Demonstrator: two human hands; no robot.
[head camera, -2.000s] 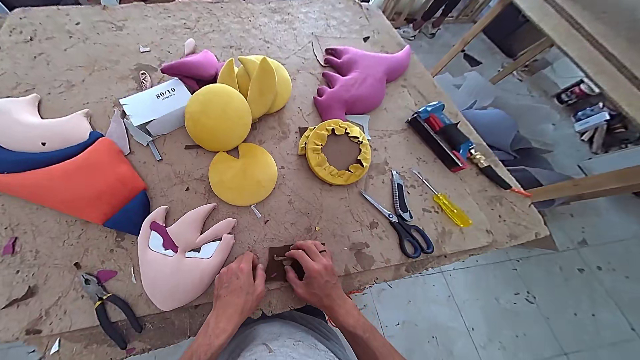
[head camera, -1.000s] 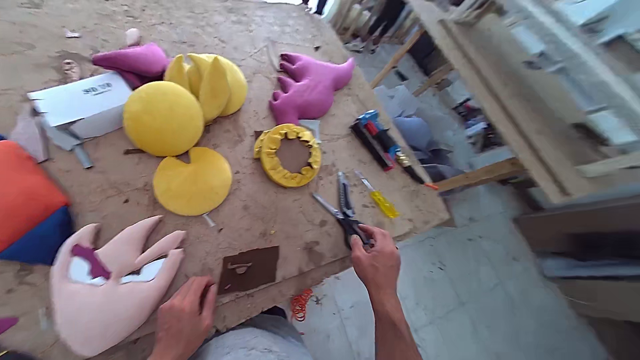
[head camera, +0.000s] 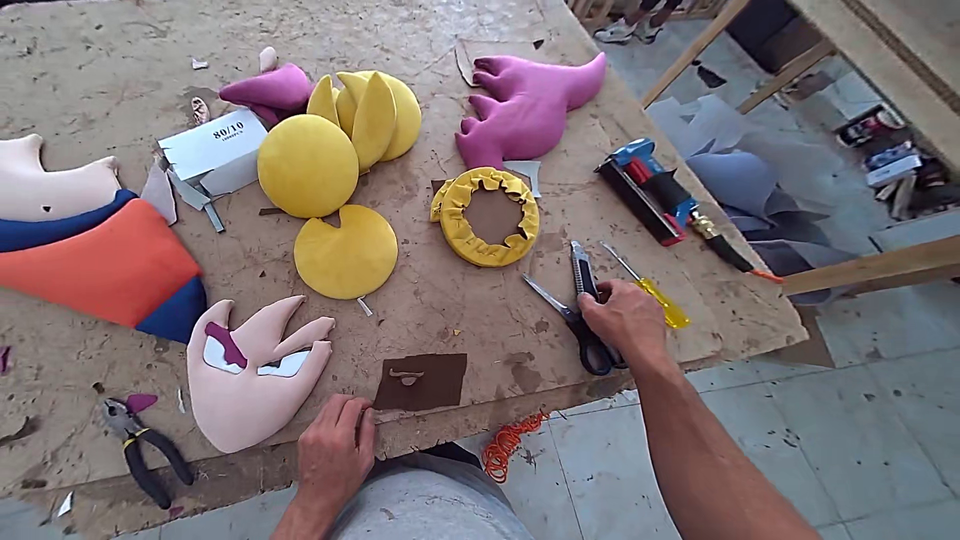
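My right hand (head camera: 626, 319) is on the handle of a utility knife (head camera: 582, 266) at the table's right side, fingers closed around it. Scissors (head camera: 574, 322) with dark handles lie just left of it, partly under the hand. A yellow-handled screwdriver (head camera: 664, 301) lies to its right. My left hand (head camera: 337, 442) rests with curled fingers on the table's front edge, beside a brown fabric piece (head camera: 421, 381) bearing a small thin scrap. Whether it holds anything, I cannot tell. A padded pink face shape (head camera: 255, 405) lies left of that piece.
A pneumatic stapler (head camera: 652, 191) lies at the right of the wooden table (head camera: 480, 315). Yellow padded discs (head camera: 307, 165), a ruffled yellow ring (head camera: 491, 259), a purple padded shape (head camera: 525, 112), a white box (head camera: 214, 142) and pliers (head camera: 146, 442) surround the work area. A coiled orange hose (head camera: 510, 446) hangs at the front.
My right hand has moved right from the brown piece to the cutting tools and now grips the utility knife. My left hand remains near the table's front edge.
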